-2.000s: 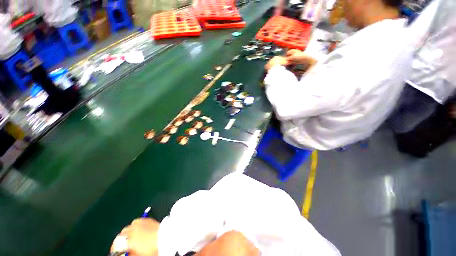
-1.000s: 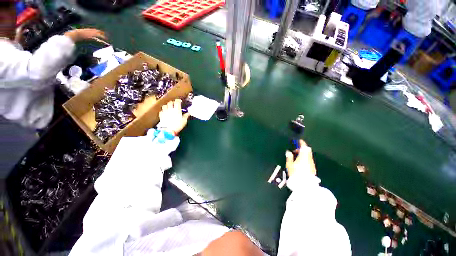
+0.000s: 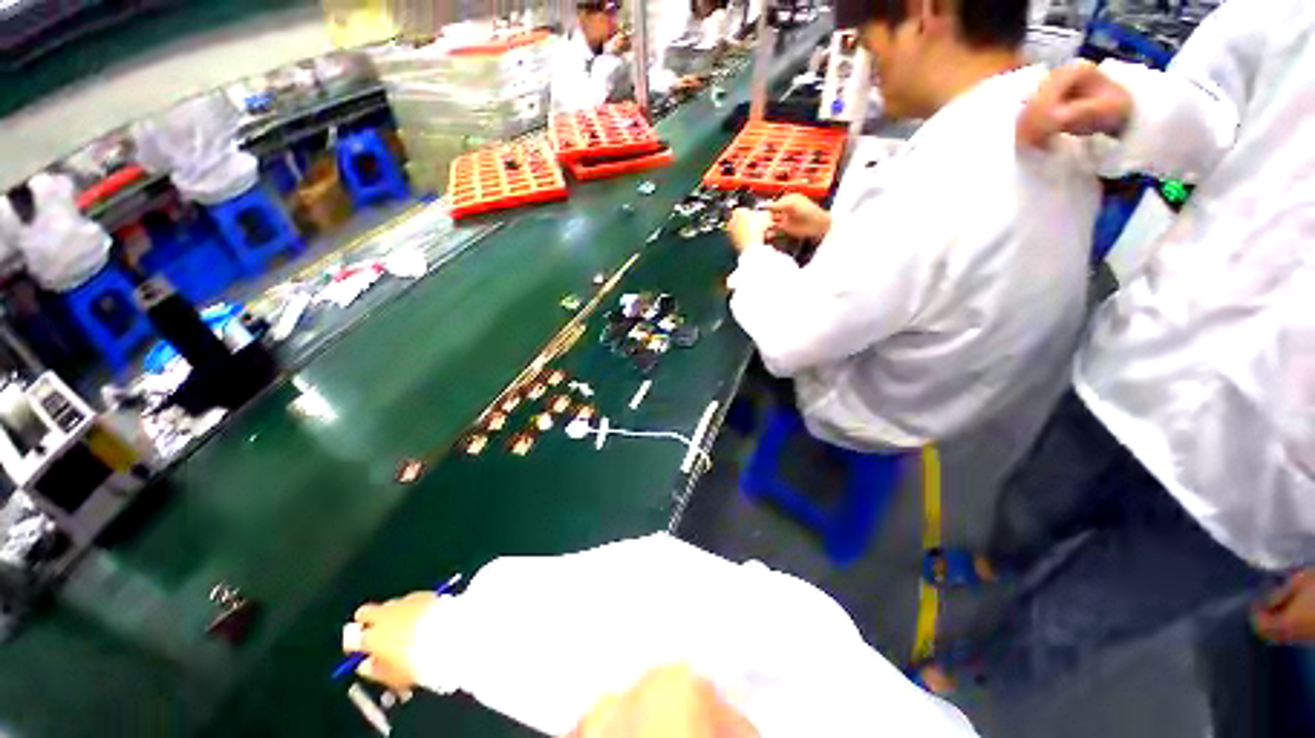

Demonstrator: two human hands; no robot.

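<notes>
My right hand (image 3: 387, 645) is at the lower left, over the green belt (image 3: 346, 498), with white covers on fingertips. It is closed round a blue pen-like tool (image 3: 346, 666), whose ends show on both sides of the hand. A small dark module (image 3: 228, 617) with metal parts lies on the belt left of my hand, apart from it. White strips (image 3: 369, 708) lie just below my fingers. My left hand is out of the picture.
Copper-coloured blocks (image 3: 522, 444) lie in rows, with a dark-and-white parts cluster (image 3: 648, 329) beyond. A white round-headed cable (image 3: 578, 428) runs to the bench edge. Red trays (image 3: 505, 182) stand down the line. A seated person (image 3: 894, 260) and a standing person (image 3: 1211, 289) are at right.
The view has swung right from the carton to the line. My left hand, at the carton one second ago, is out of view. My right hand still holds the blue tool.
</notes>
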